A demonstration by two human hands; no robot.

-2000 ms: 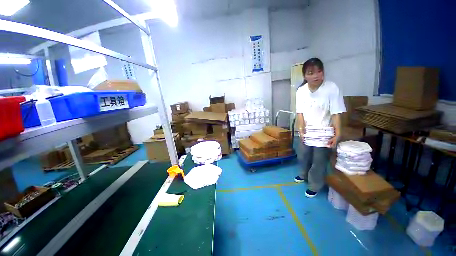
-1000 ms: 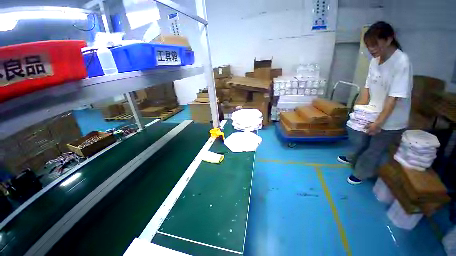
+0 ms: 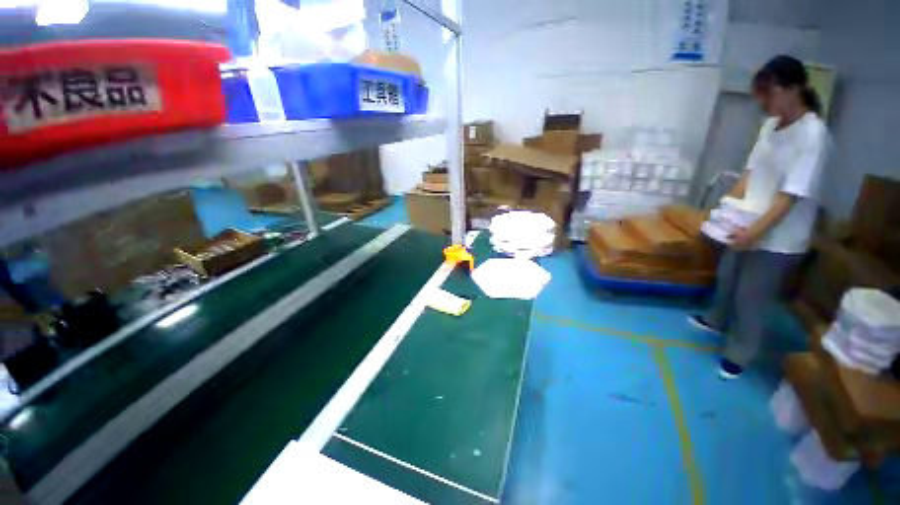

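Neither of my hands is in the picture. A white sheet (image 3: 331, 481) shows at the bottom edge, on the green-topped bench (image 3: 444, 395). A small pale-yellow roll or cloth (image 3: 448, 303) lies on the bench. A bright orange item, perhaps a tape dispenser (image 3: 457, 258), stands at the strip beside the belt. A flat white housing (image 3: 510, 278) lies at the bench's far end, in front of a stack of white housings (image 3: 522, 233).
The green belt (image 3: 266, 365) runs left of the bench. A red bin (image 3: 178, 94) and blue bin (image 3: 326, 89) stand on the overhead shelf (image 3: 257, 148). A person (image 3: 775, 197) holding white pieces stands right, near a cart of cartons (image 3: 651, 247) and another white stack (image 3: 863, 330).
The view has swung left and down, so the red bin and the white sheet have come into view. The person has turned towards the cart, still holding the white pieces.
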